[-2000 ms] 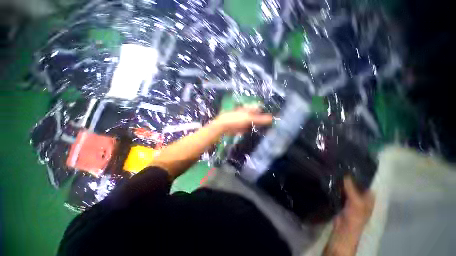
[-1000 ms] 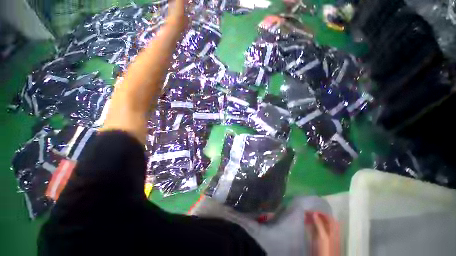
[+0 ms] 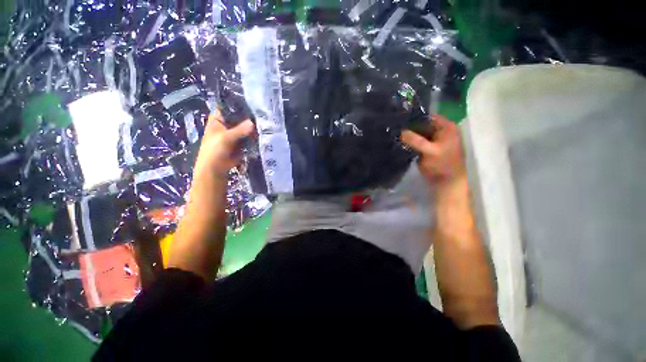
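Observation:
A bagged garment (image 3: pixel 340 106), dark cloth in a shiny clear packet, is held up flat above my lap. A pale printed strip (image 3: pixel 267 106) with dark characters runs down its left part. My left hand (image 3: pixel 228 141) grips its left edge and my right hand (image 3: pixel 438 150) grips its right edge, thumbs on top. The fingers beneath are hidden.
Dark packets (image 3: pixel 166 67) with pale bands cover the green floor (image 3: pixel 15 272) ahead and left. A white rectangle (image 3: pixel 99 138), a coral packet (image 3: pixel 111 274) and a partly hidden yellow piece (image 3: pixel 167 249) lie left. A large white bin (image 3: pixel 489 141) stands right.
My left hand has come back from reaching forward and now holds the packet's left edge. My right hand has risen to its right edge. The packet, earlier on my lap, is now raised and spread.

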